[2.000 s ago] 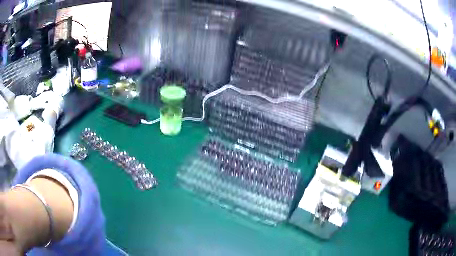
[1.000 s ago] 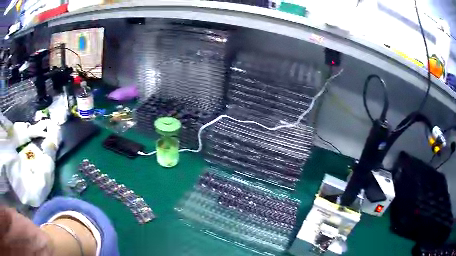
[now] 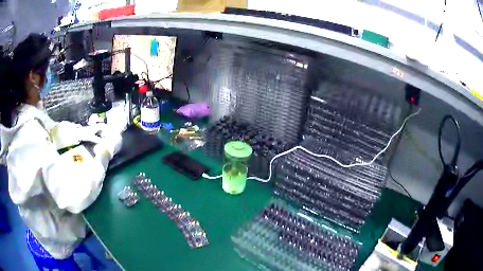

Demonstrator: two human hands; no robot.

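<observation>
Neither of my hands is in the picture. A curved row of module assemblies (image 3: 172,210) lies on the green mat (image 3: 135,238) in front of me. A small group of module assemblies (image 3: 128,196) lies by the row's far left end. A clear blister tray (image 3: 302,238) with rows of small dark parts lies to the right, cut off by the bottom edge.
Stacked clear trays (image 3: 328,185) stand behind. A green-lidded cup (image 3: 234,172), a phone (image 3: 185,165) and a white cable lie mid-bench. At right are the screw feeder (image 3: 394,249), a black upright arm (image 3: 431,211) and a power unit (image 3: 440,246). A person (image 3: 53,159) in white works at left.
The view has swung left and up, bringing the person at left into sight. The bare forearm with blue sleeve and bracelet, earlier at bottom left, is out of the picture.
</observation>
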